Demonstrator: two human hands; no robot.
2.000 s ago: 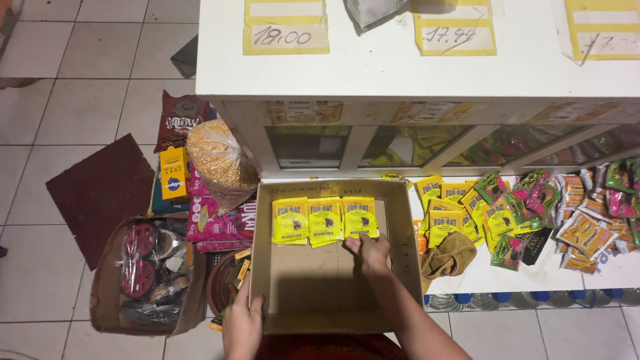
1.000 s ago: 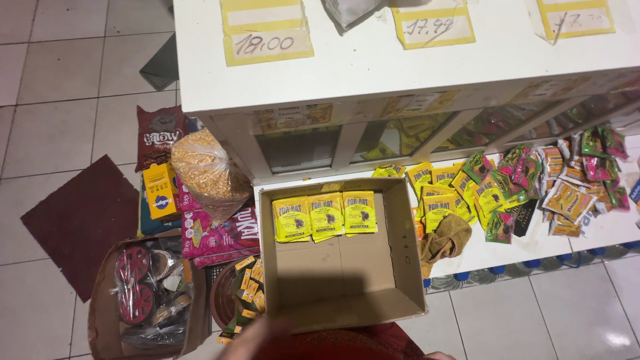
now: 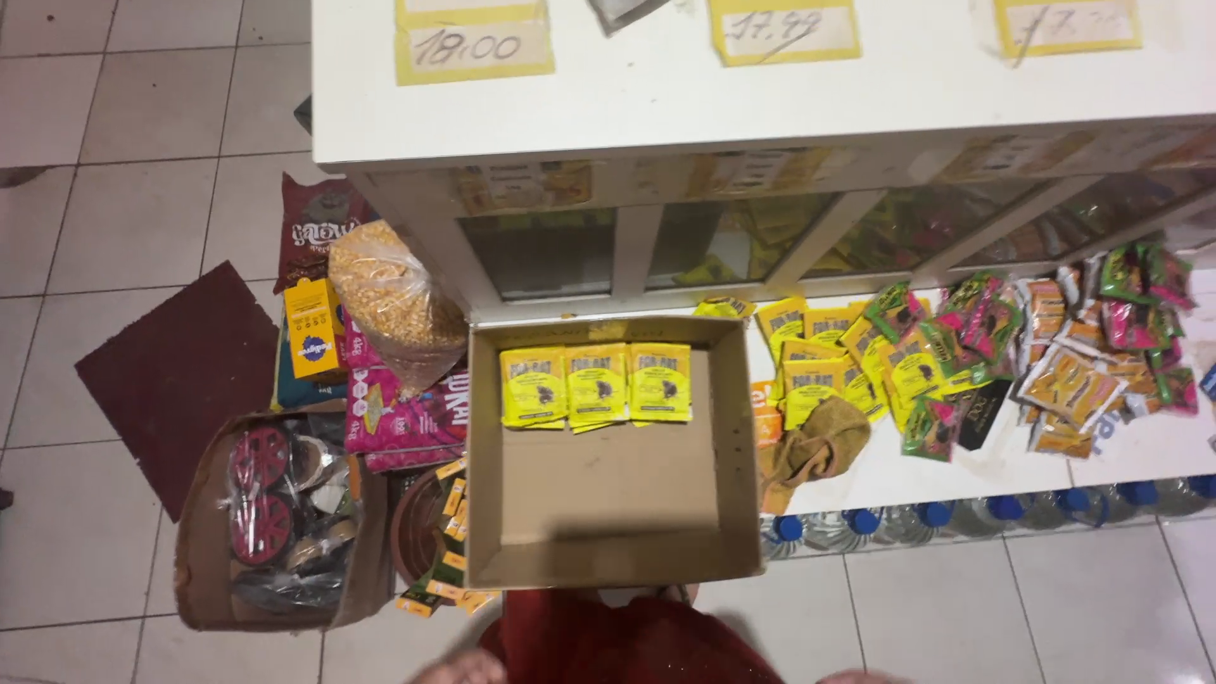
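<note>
An uncovered cardboard box (image 3: 608,513) rests at the middle of the view, with three side-by-side stacks of yellow sachets (image 3: 597,385) along its far end. Only the top of my left hand (image 3: 461,668) shows at the bottom edge, below the box and apart from it. Of my right hand (image 3: 860,677) just a sliver shows at the bottom edge, right of my red clothing. Whether either hand holds anything is hidden. Right of the box lie loose yellow sachets (image 3: 812,380) and a crumpled brown cloth (image 3: 822,446).
A white cabinet (image 3: 760,104) with price cards stands behind. Pink-green packets (image 3: 978,323) and orange-white packets (image 3: 1069,385) cover the ledge, with blue-capped bottles (image 3: 936,515) below. At left are a bag of corn kernels (image 3: 394,285), pet food bags (image 3: 408,408) and a box of wheels (image 3: 261,494).
Both hands have left the box, where the left was at its near left side and the right at the right-hand sachets, and are now at the bottom edge. The three sachet stacks look unchanged.
</note>
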